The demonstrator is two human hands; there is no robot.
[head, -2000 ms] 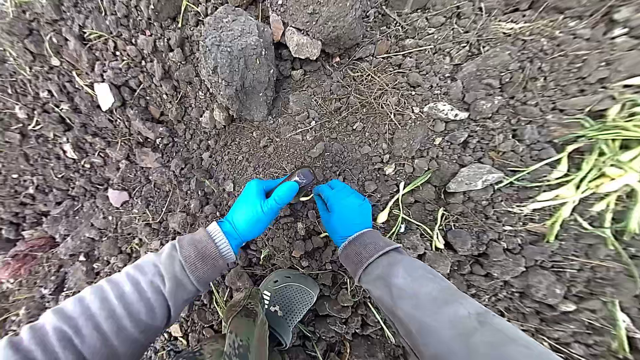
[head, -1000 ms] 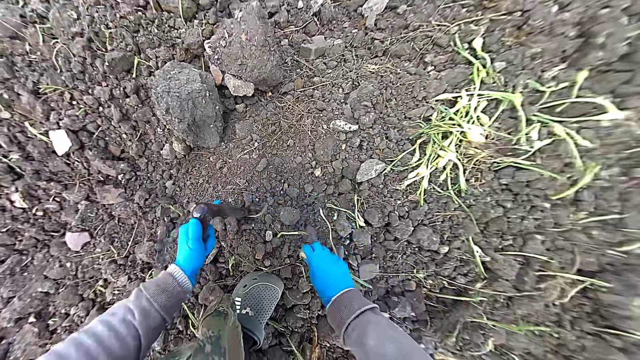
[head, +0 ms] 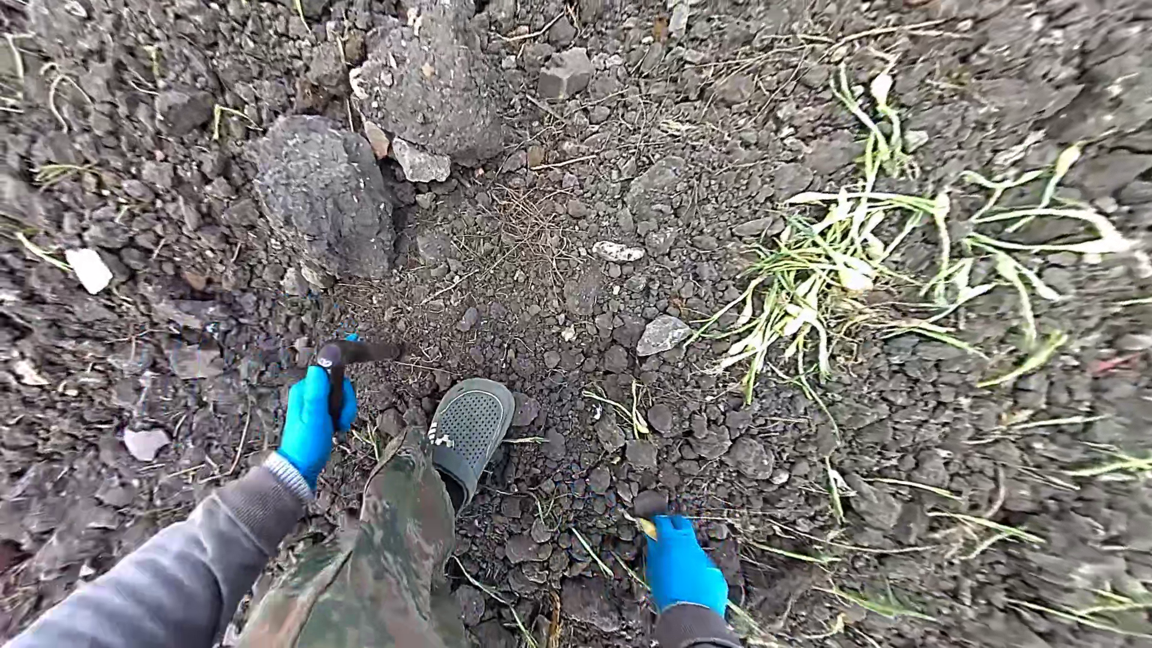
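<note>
My left hand (head: 311, 423), in a blue glove, is closed around a dark folding knife (head: 335, 378), whose dark blade or tool end points right over the soil. Low and right of the shoe, my right hand (head: 679, 562), also in a blue glove, reaches down to the ground with its fingers on something small and yellowish (head: 646, 527); a dark clod touches the fingertips. What exactly the right fingers hold is partly hidden. A loose heap of pale green shoots with whitish bulbs (head: 846, 261) lies on the soil up and right of my right hand.
Two large clods or rocks (head: 324, 193) lie at the upper left. A perforated clog (head: 470, 432) and camouflage trouser leg (head: 387, 549) stand between my hands. Stones (head: 663, 335), roots and scattered green stems cover the rough soil.
My hands were close together two seconds ago and are now far apart. My right hand has moved right and down to the ground. The view has shifted, showing more of the shoot heap.
</note>
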